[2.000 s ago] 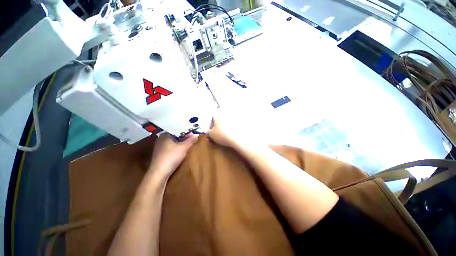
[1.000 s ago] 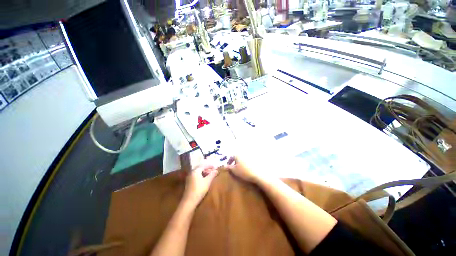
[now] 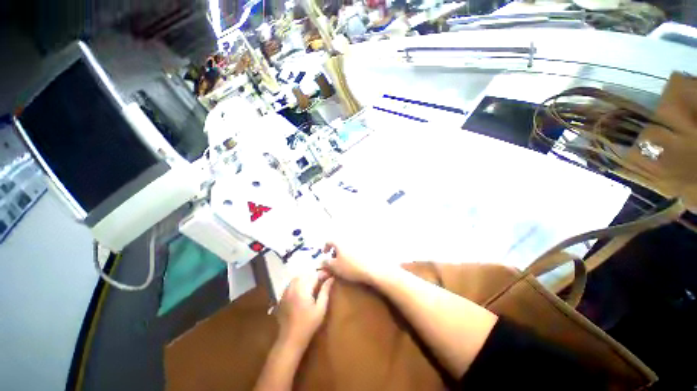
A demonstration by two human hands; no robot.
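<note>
The brown bag panel (image 3: 367,328) hangs over the front edge of the machine table, its top edge near the machine head. My left hand (image 3: 303,304) and my right hand (image 3: 345,265) are close together at that top edge, just in front of the white sewing machine head (image 3: 260,206). Both hands have bent fingers on the panel's edge, gripping it. The needle area is small and overexposed. A brown strap (image 3: 611,231) runs from the panel to the right.
The control screen (image 3: 88,141) stands at the left. Thread snips (image 3: 348,187) and a small dark rectangle (image 3: 395,197) lie on the white plate (image 3: 451,176). Bundled brown straps (image 3: 581,122) lie at the right. A green mat (image 3: 187,271) is behind left.
The view has tilted up and shifted, showing more of the screen and factory floor. Both hands have come slightly back from under the machine head, still at the panel's edge.
</note>
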